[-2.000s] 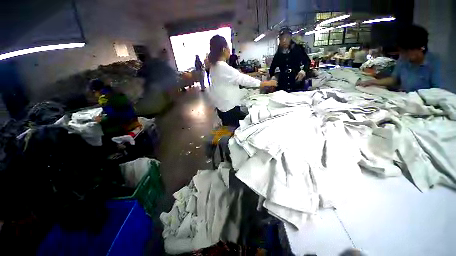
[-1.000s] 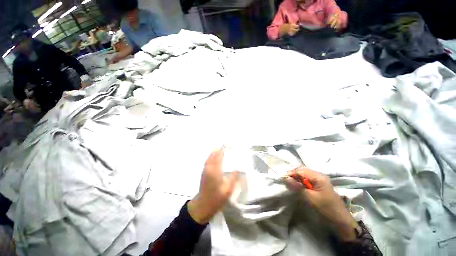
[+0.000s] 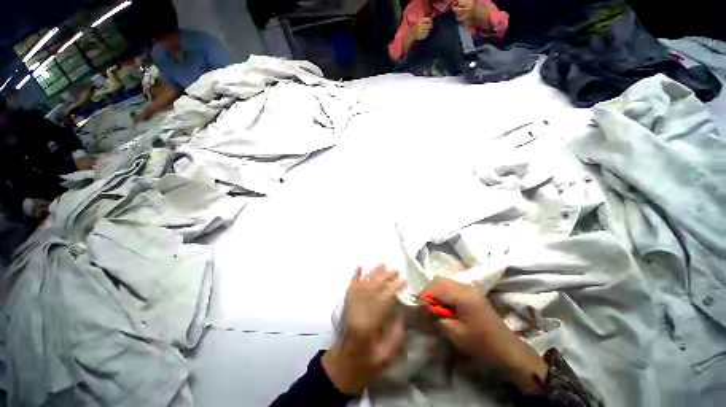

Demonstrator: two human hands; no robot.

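Observation:
A pale grey-green garment (image 3: pixel 549 270) lies crumpled on the white table in front of me and to the right, with small metal buttons. My right hand (image 3: pixel 470 318) is closed around orange-gripped thread snips (image 3: pixel 438 307), tips pointing left at the cloth. My left hand (image 3: pixel 368 322) is just left of the snips at the garment's edge, fingers raised and partly blurred. Whether it pinches the cloth cannot be told.
A large pile of pale garments (image 3: pixel 119 270) covers the table's left and far left. Another pale garment (image 3: pixel 669 175) lies at the right. Dark garments (image 3: pixel 605 56) are at the far right, near a person in pink (image 3: pixel 446 24). Other people are at the far left.
The view has turned from the aisle to the table, then slightly right. Since one second ago, both hands have come closer together, with the snips nearer my left hand.

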